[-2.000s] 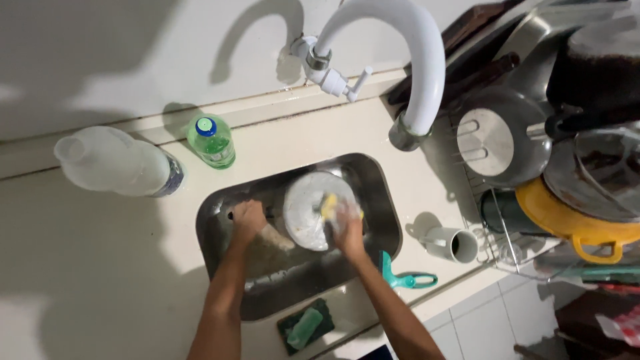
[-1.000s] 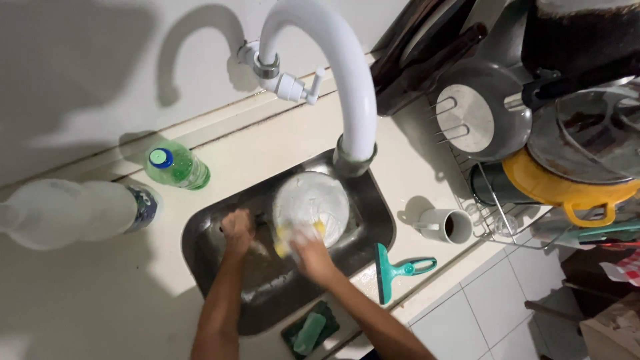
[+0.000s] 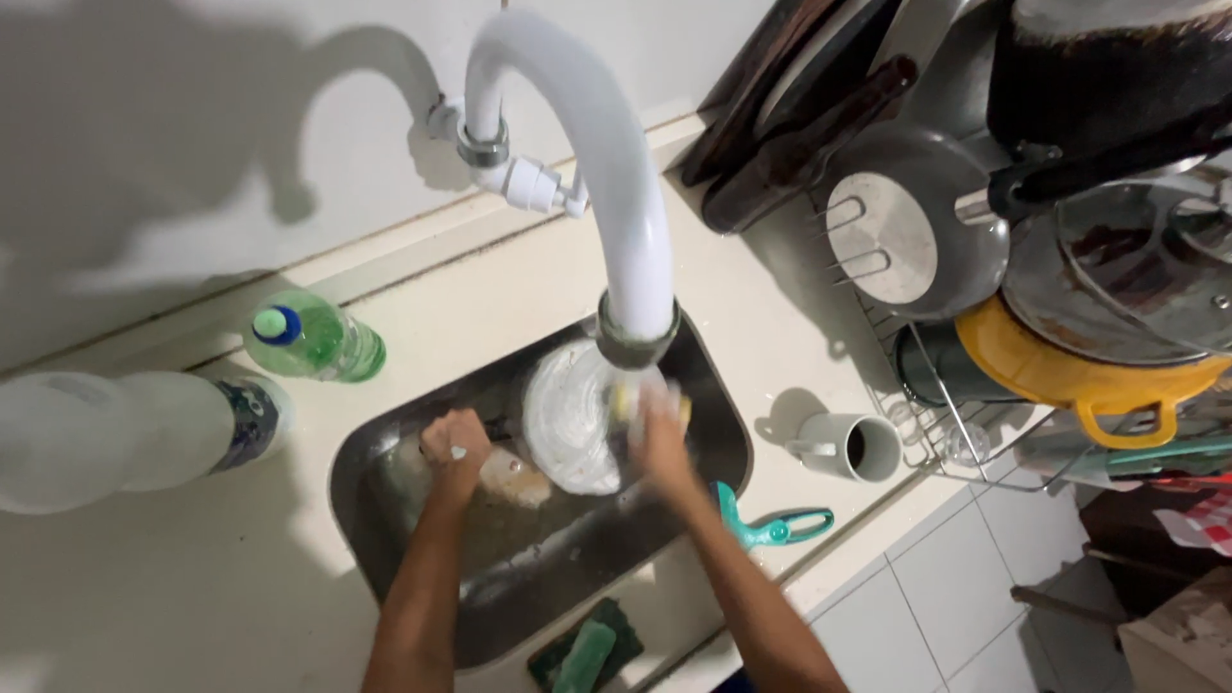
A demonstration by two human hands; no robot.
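Observation:
A round pan (image 3: 574,419), its surface white with suds, is tilted in the steel sink (image 3: 539,577). My left hand (image 3: 456,443) is closed at its left side, around what looks like a short dark handle, mostly hidden by the fingers. My right hand (image 3: 659,433), blurred, holds a yellow sponge (image 3: 626,399) against the pan's right side. Cloudy water with food bits lies in the sink below the left hand. Above the pan hangs the mouth of the white faucet (image 3: 635,279).
Green detergent bottle (image 3: 313,337) and large white bottle (image 3: 144,433) stand left. A mug (image 3: 852,448), teal squeegee (image 3: 775,529) and loaded dish rack (image 3: 948,404) are right. Green soap bar (image 3: 585,659) lies on a dark scouring pad (image 3: 616,626) at the sink's near edge.
The sponge and my right hand have shifted over the pan, from its lower part a second ago to its right side now. My left hand stays at the pan's left. The view has shifted.

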